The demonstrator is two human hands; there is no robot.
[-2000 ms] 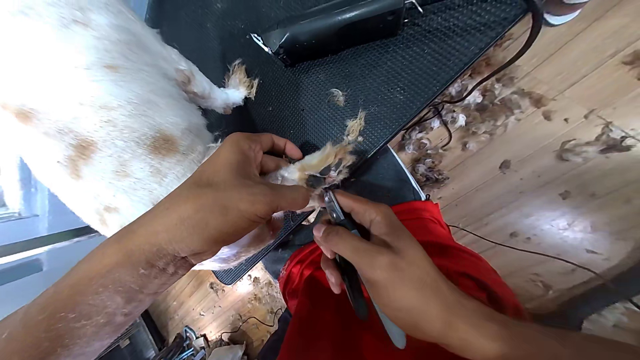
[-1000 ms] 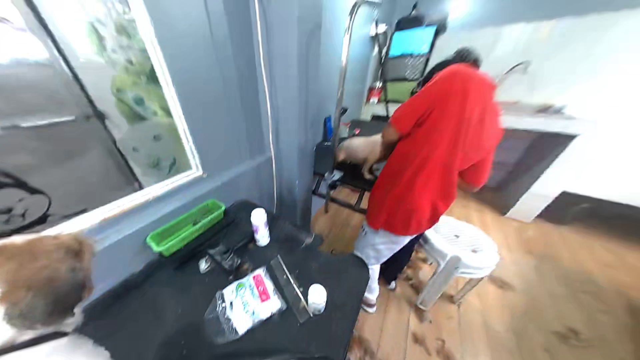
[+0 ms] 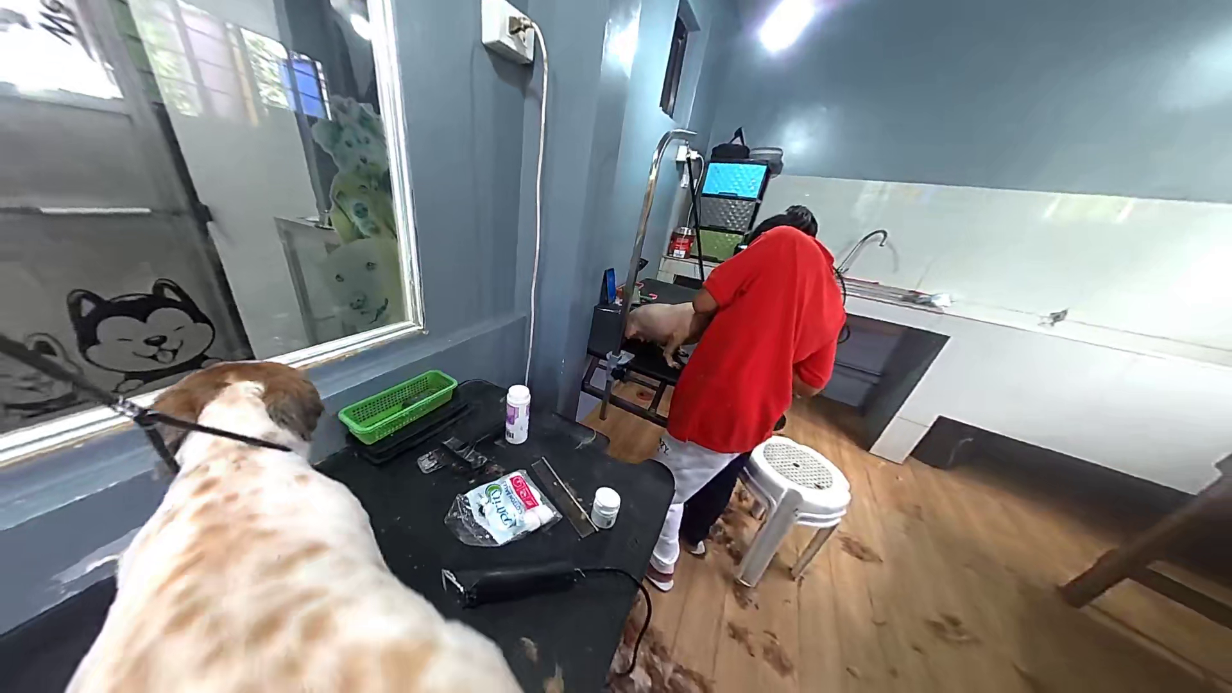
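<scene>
Neither of my hands shows in the view. A white dog with tan spots and a brown head [image 3: 289, 577] stands at the lower left, its back to me, a dark leash at its neck. Beside it on the black grooming table [image 3: 404, 529] lie black corded clippers [image 3: 515, 583], a plastic packet [image 3: 508, 504], a metal comb [image 3: 564, 496] and a small white jar [image 3: 605, 507]. Farther back are a white bottle [image 3: 518, 414] and a green plastic basket [image 3: 398, 405]. The legs and paws of the dog are hidden.
A co-worker in a red shirt [image 3: 760, 337] bends over another dog [image 3: 664, 322] at a second table. A white plastic stool [image 3: 797, 481] stands behind that person. Fur clumps [image 3: 857, 549] lie on the wooden floor. A window [image 3: 414, 192] is at the left.
The view has swung up from the dog's paw to the room. Two seconds ago my left hand held the paw and my right hand a cutting tool; both hands are now out of view.
</scene>
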